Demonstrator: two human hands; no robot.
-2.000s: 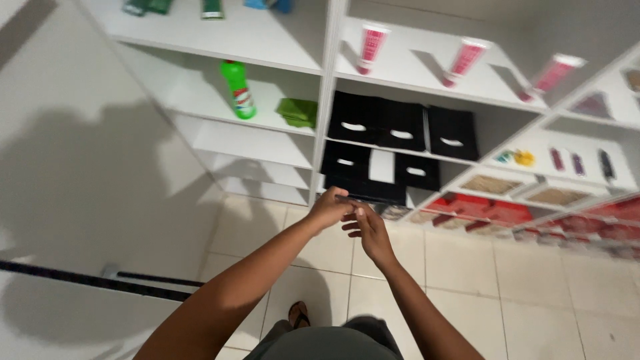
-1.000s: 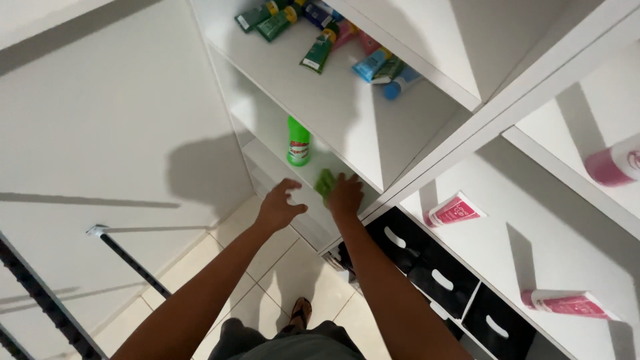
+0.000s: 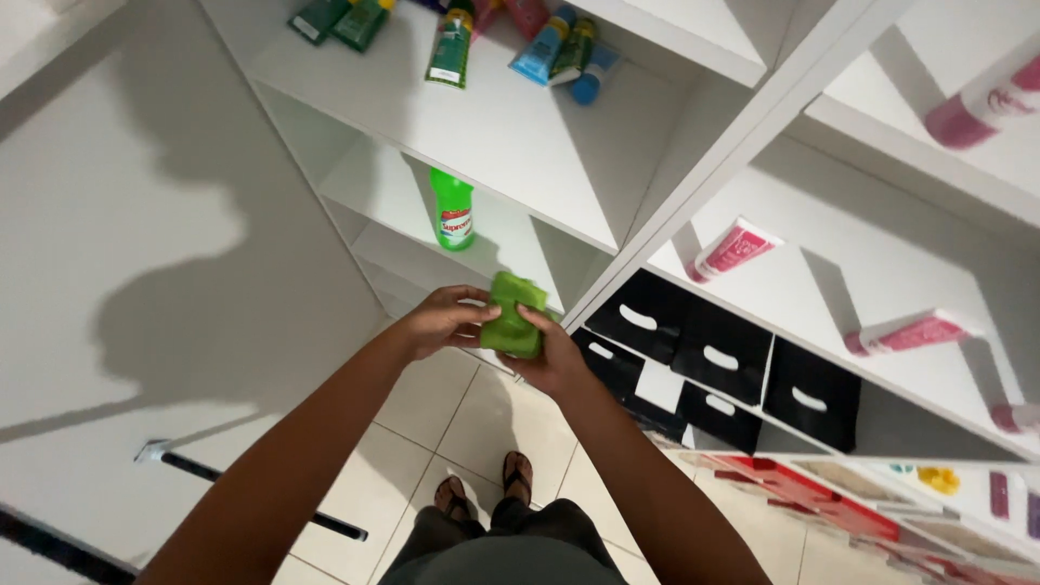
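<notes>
A folded green cloth [image 3: 513,315] is held between my two hands, in front of the shelf edge. My left hand [image 3: 445,322] grips its left side with thumb and fingers. My right hand [image 3: 546,349] has its thumb on the front face and its fingers beneath the lower right edge. Just above and to the left, a bright green plastic bottle [image 3: 453,213] with a label stands on a lower white shelf.
Several tubes, among them a dark green tube [image 3: 451,50], lie on the white shelf [image 3: 487,130] above. Right of the upright divider are pink tubes [image 3: 735,250] and black bags with handle cutouts [image 3: 723,349]. Black metal rods [image 3: 191,466] project at lower left. Tiled floor [image 3: 422,406] lies below.
One second ago my right hand was at the green cloth on the shelf and my left hand was empty. The cloth is now off the shelf, in both hands.
</notes>
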